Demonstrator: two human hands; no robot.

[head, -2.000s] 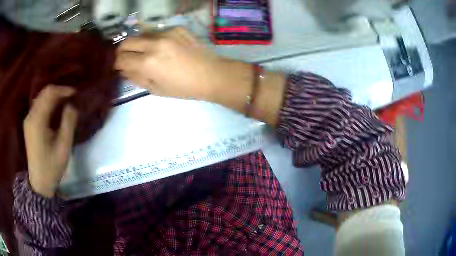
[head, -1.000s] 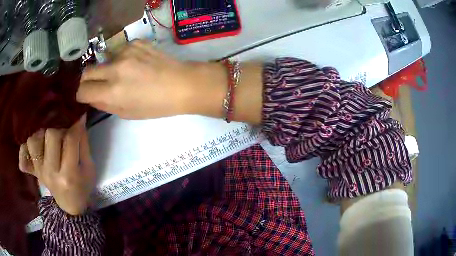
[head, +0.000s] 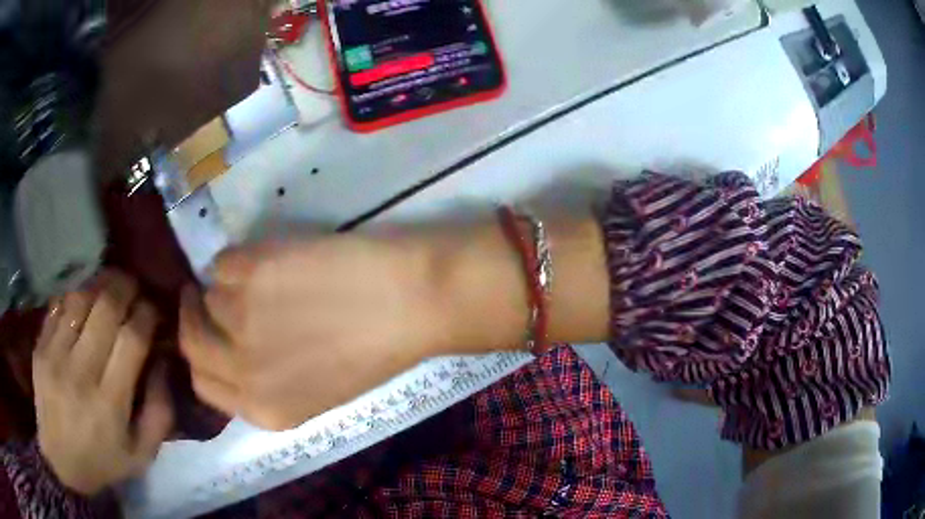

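Dark red-brown fabric (head: 142,238) lies at the left of the white machine bed (head: 426,162), running under the sewing head and down between my hands. My right hand (head: 294,329) is bent over the fabric's right edge, fingertips pinching it. My left hand (head: 91,380) lies on the fabric just left of it, fingers curled, thumb side close to my right fingertips; the grip itself is partly hidden. The presser foot area (head: 139,174) shows as blurred shiny metal above both hands, with a tan-yellow piece (head: 200,154) beside it.
A red-cased phone (head: 421,61) with a lit screen lies on the bed. A ribbed off-white knob (head: 61,223) is at the left. A printed ruler (head: 370,405) runs along the front edge. A grey panel (head: 837,71) and red plastic (head: 862,142) are at the right.
My right hand has moved down from the foot area towards the front edge, beside my left hand. My left hand has shifted slightly down and left. The camera view has shifted, uncovering more of the bed.
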